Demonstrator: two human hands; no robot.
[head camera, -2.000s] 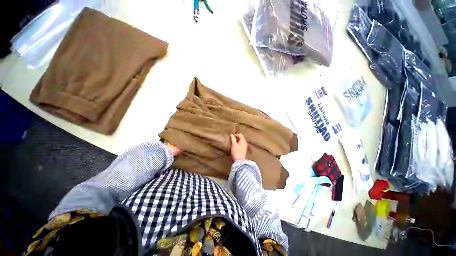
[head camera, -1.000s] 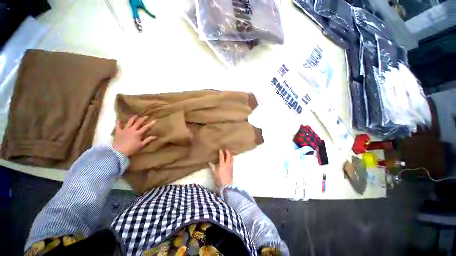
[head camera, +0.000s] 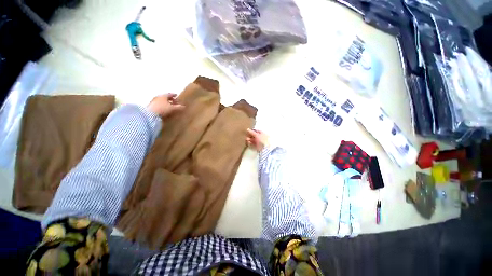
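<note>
A brown top (head camera: 183, 167) lies on the table in front of me, its two long sleeves side by side with ribbed cuffs pointing to the far side and its body bunched near my apron. My left hand (head camera: 167, 105) has its fingers curled on the outer edge of the left sleeve, below the cuff. My right hand (head camera: 255, 139) pinches the outer edge of the right sleeve. Folded brown trousers (head camera: 59, 145) lie to the left, partly behind my left forearm.
Bagged garments (head camera: 251, 24) and a teal air gun (head camera: 136, 36) lie at the far side. To the right are a printed bag (head camera: 323, 108), a checked pouch (head camera: 352, 156), a phone (head camera: 375, 173) and bagged dark garments (head camera: 431, 81). Clear bags (head camera: 24, 102) lie at left.
The top has turned so its cuffs point away from me instead of to the right. Both hands have moved farther out, from the top's body to the sleeve edges.
</note>
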